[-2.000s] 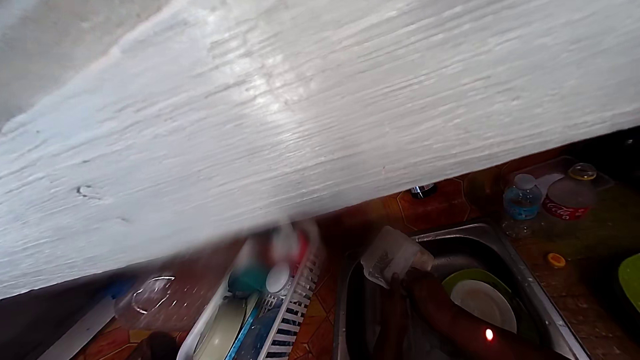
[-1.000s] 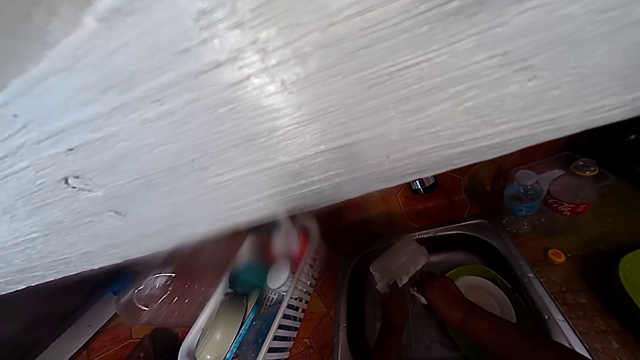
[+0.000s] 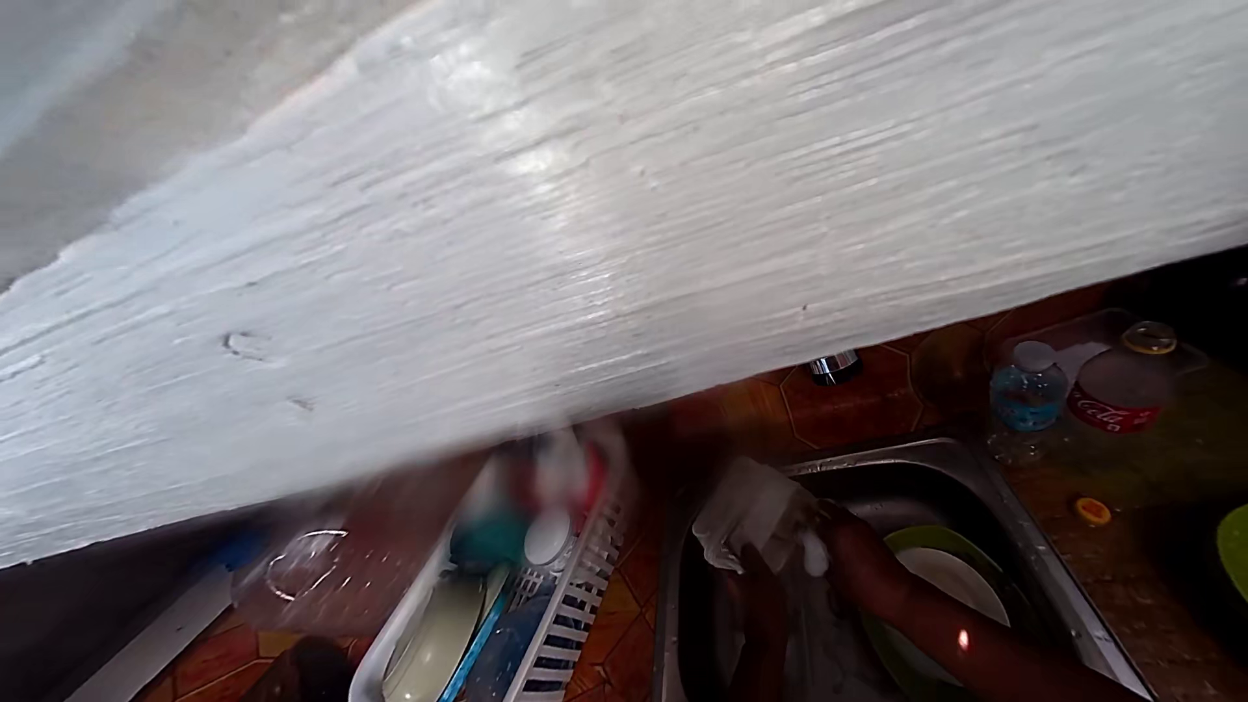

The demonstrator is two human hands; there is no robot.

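Note:
Low in the view, both my hands are over a stainless steel sink (image 3: 941,450). My left hand (image 3: 759,585) holds the lower edge of a translucent, whitish plastic container or bag (image 3: 751,512); which of the two it is cannot be told. At its right side is my right hand (image 3: 829,531), with a small whitish thing, perhaps suds or a cloth, at the fingers. Beneath my right forearm a white plate (image 3: 951,580) rests on a green plate or bowl (image 3: 941,538) in the sink. The fingers are dark and partly hidden.
A white painted beam or board (image 3: 585,244) blocks the upper view. A white dish rack (image 3: 575,624) with dishes stands left of the sink. Right of it are a clear bottle (image 3: 1029,395), a Coca-Cola bottle (image 3: 1121,390) and an orange cap (image 3: 1092,510). A tap part (image 3: 835,367) shows behind.
My hands and the translucent thing have shifted slightly within the sink area, and its tilt has changed. The plates, rack and bottles stay where they were.

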